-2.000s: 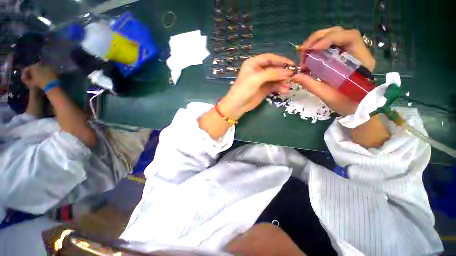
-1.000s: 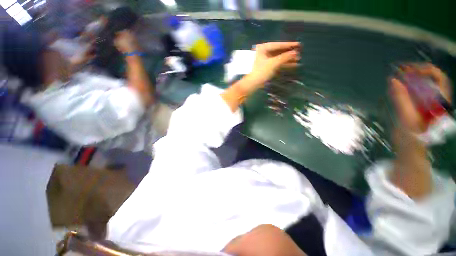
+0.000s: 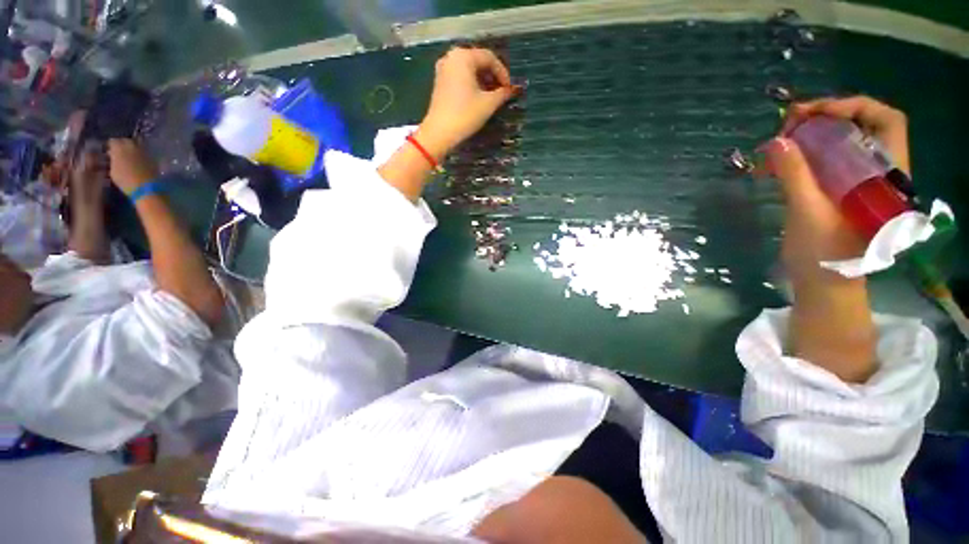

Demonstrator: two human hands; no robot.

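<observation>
My left hand (image 3: 468, 98) is over the back left part of the component tray (image 3: 638, 117), thumb and forefinger pinched together at the rows of small components; whether something is between the fingertips is too small to tell. My right hand (image 3: 813, 202) is shut on the glue dispensing syringe (image 3: 850, 170), a translucent barrel with red inside, held at the tray's right side. Its needle end points up and left. White tissue wrap (image 3: 890, 247) and a green cap (image 3: 927, 266) are at its rear. A loose pile of tiny white pieces (image 3: 616, 264) lies near the bench's front edge.
Loose components (image 3: 492, 244) lie left of the white pile. A white bottle with yellow label (image 3: 260, 136) sits by a blue bin (image 3: 319, 115) at the left. White paper (image 3: 395, 143) is partly behind my left wrist. Another person's arm (image 3: 170, 234) is at the far left.
My hands, together two seconds ago, are apart. My left hand has moved left and up to the tray's back rows. My right hand still holds the syringe, farther right. The view has shifted.
</observation>
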